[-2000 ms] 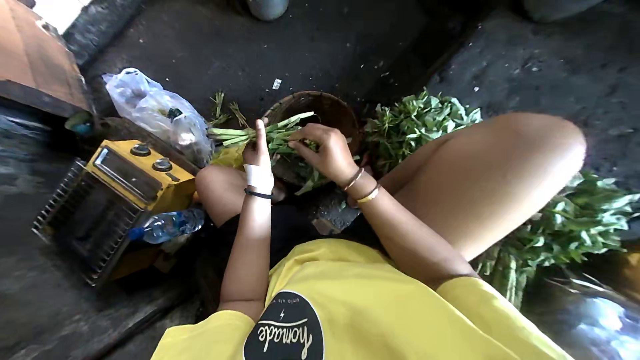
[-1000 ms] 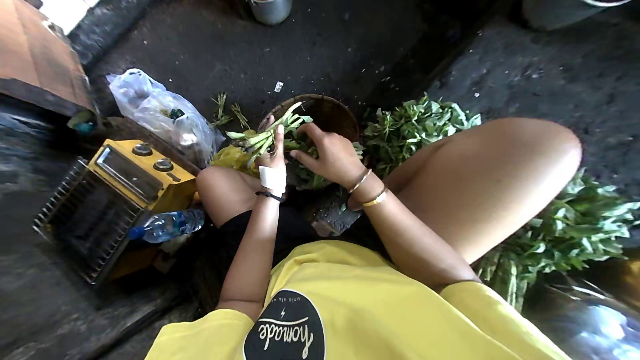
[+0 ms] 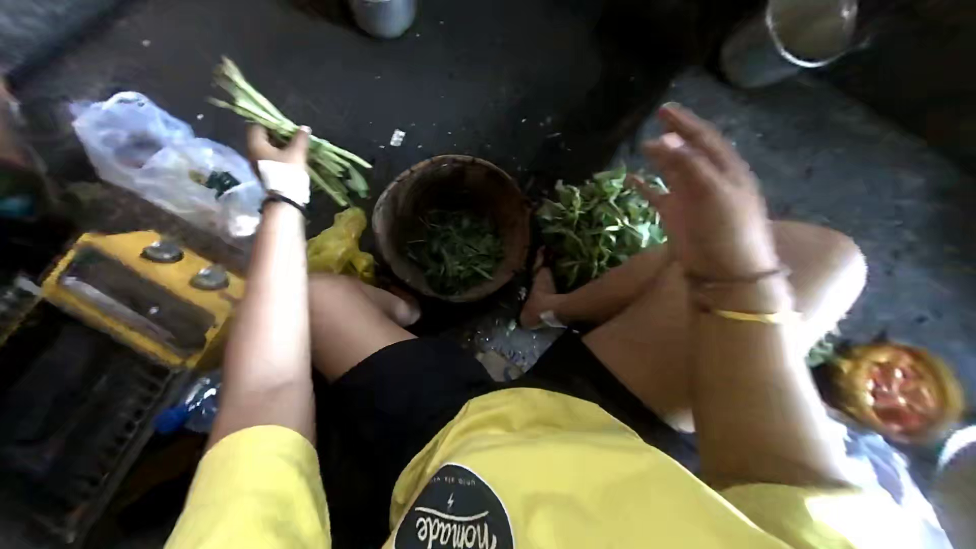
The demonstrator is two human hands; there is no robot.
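Note:
My left hand (image 3: 280,152), with a white wrap at the wrist, grips a bunch of pale green stems (image 3: 263,110) out to the left, above the dark floor. Raised at the right, my right hand (image 3: 705,191) holds nothing, its fingers apart and blurred. Below and left of it lies a pile of leafy greens (image 3: 598,221). Between my legs stands a round bucket (image 3: 393,229) with picked leaves (image 3: 457,248) in it.
A clear plastic bag (image 3: 164,168) lies at the left, near a yellow appliance (image 3: 149,293) with knobs. A yellow plastic bag (image 3: 339,244) touches my leg. Metal pots (image 3: 383,14) stand at the top. An orange-rimmed bowl (image 3: 900,389) and a plastic bottle (image 3: 200,404) are lower.
My hands were together over the bucket and are now far apart. The left has moved left with the stems; the right has moved right and up. The bucket's inside now shows.

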